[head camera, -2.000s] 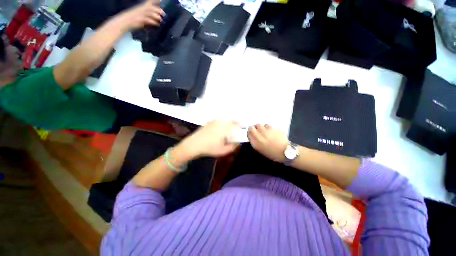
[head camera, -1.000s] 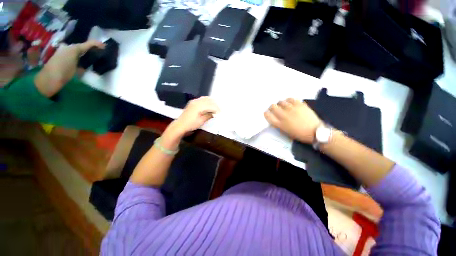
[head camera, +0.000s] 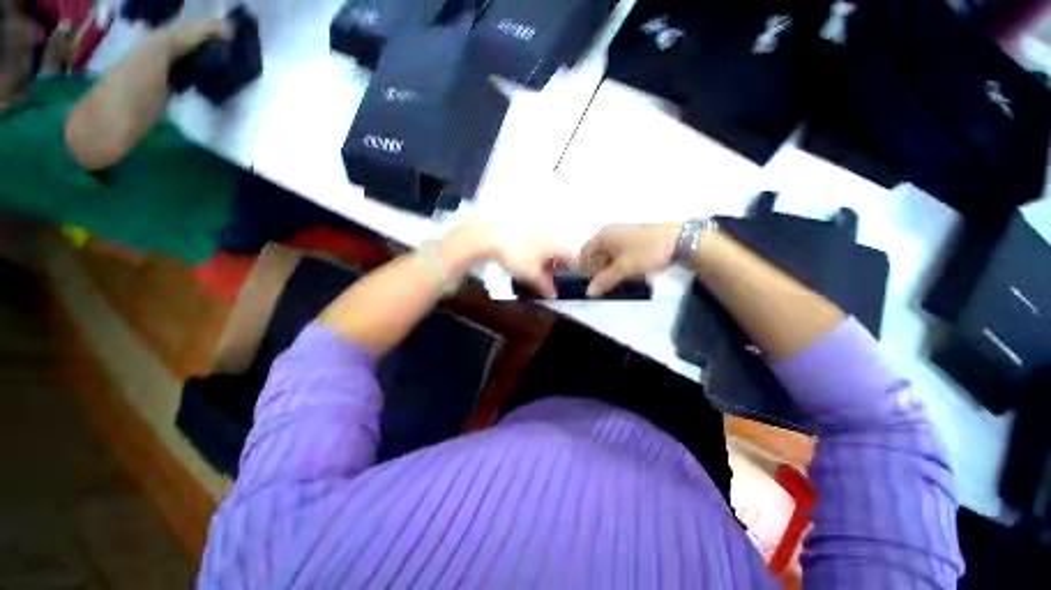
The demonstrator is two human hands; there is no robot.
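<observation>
A narrow black card piece (head camera: 622, 288) lies along the table's front edge, partly hidden by my fingers. My left hand (head camera: 511, 256) grips its left part and my right hand (head camera: 636, 254) grips its middle, with the fingertips close together. Both hands are bare and slightly blurred. Something white shows under my left hand; I cannot tell what it is. Flat black box blanks (head camera: 795, 277) with tabs lie at the right, partly under my right forearm.
Formed black boxes (head camera: 398, 127) stand at the left back. Black pieces with bow-like marks (head camera: 738, 75) line the back. More black boxes (head camera: 1003, 311) stand at right. A person in green (head camera: 115, 184) holds a black piece at left. An open carton (head camera: 248, 300) is below the table.
My hands were apart over the white tabletop and are now together on the black piece. The view has shifted, and the top blanks at right have slid apart since the earliest frame.
</observation>
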